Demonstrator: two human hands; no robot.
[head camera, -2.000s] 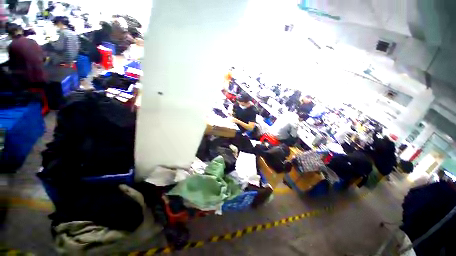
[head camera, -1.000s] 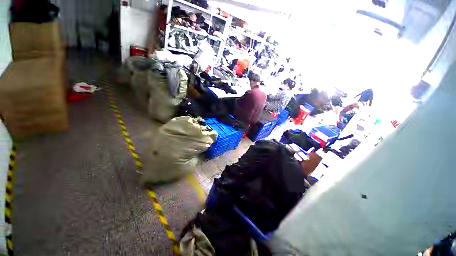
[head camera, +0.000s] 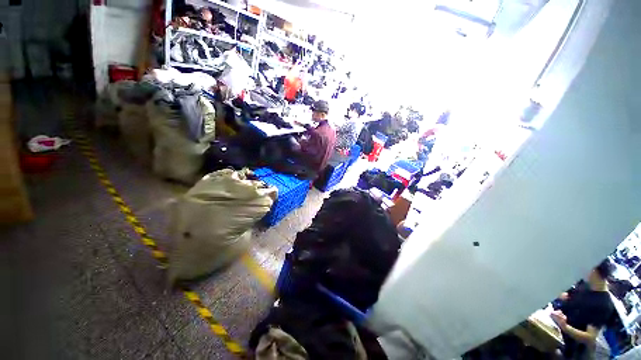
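Neither of my hands is in the picture. Nearest in front of me, a large heap of black fabric (head camera: 348, 242) bulges over a blue crate (head camera: 341, 304) beside the white pillar. Below it, at the bottom edge, lies more black cloth with a beige sack edge (head camera: 280, 344). To its left a bulging beige woven sack (head camera: 214, 228) stands on the floor by the yellow-black tape, against a blue slatted crate (head camera: 282, 195).
A white pillar (head camera: 492, 246) fills the right side. A person in dark red (head camera: 320, 144) sits at a table; a person in black (head camera: 589, 309) is at the lower right. More sacks (head camera: 179, 137), shelves (head camera: 214, 35), a red basin (head camera: 39, 162) and cardboard (head camera: 13, 155) stand left.
The view has swung left from the sewing hall to the taped aisle, then slightly back right. The sacks and black heap now look closer, and the person in black shows at the lower right.
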